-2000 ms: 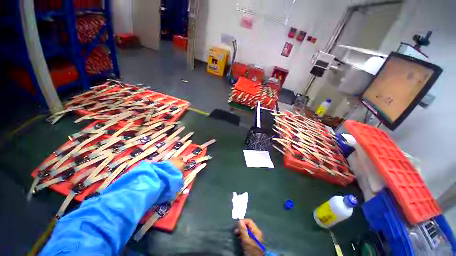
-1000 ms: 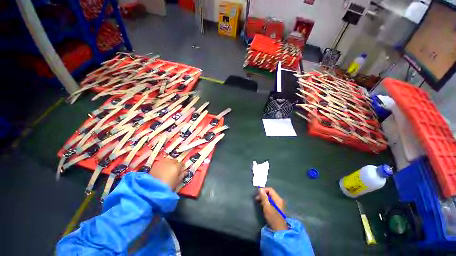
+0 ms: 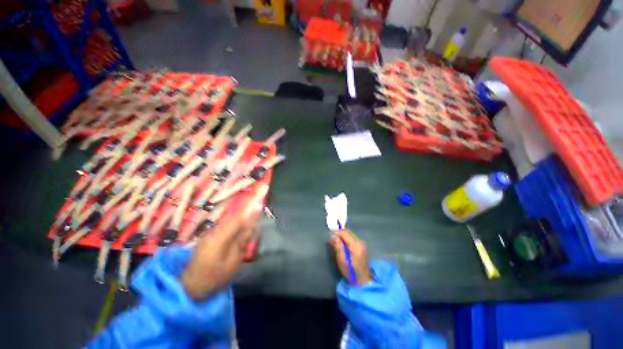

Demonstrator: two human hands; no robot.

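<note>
My right hand (image 3: 351,256) holds a thin blue stick-like tool (image 3: 348,253) beside a small white wipe (image 3: 335,211) lying on the green mat. My left hand (image 3: 220,253) is blurred over the front right part of an orange-red tray (image 3: 247,198) covered with watches on long pale straps. A pale strap shows at its fingertips, and a small thin shiny piece lies or hangs just right of them; whether the hand holds a watch is not clear. A small blue cap (image 3: 406,199) is right of the wipe.
A white bottle (image 3: 476,196) with a yellow label and a yellow-handled tool (image 3: 488,261) are at right, near a blue bin (image 3: 557,198). A white paper (image 3: 356,146) lies beyond the wipe, before a black fan (image 3: 353,117). Another watch tray (image 3: 444,145) is far right.
My left hand has moved toward me and left, lifting away from the watches at the tray's right side. My right hand keeps the blue tool by the wipe. The camera view has shifted.
</note>
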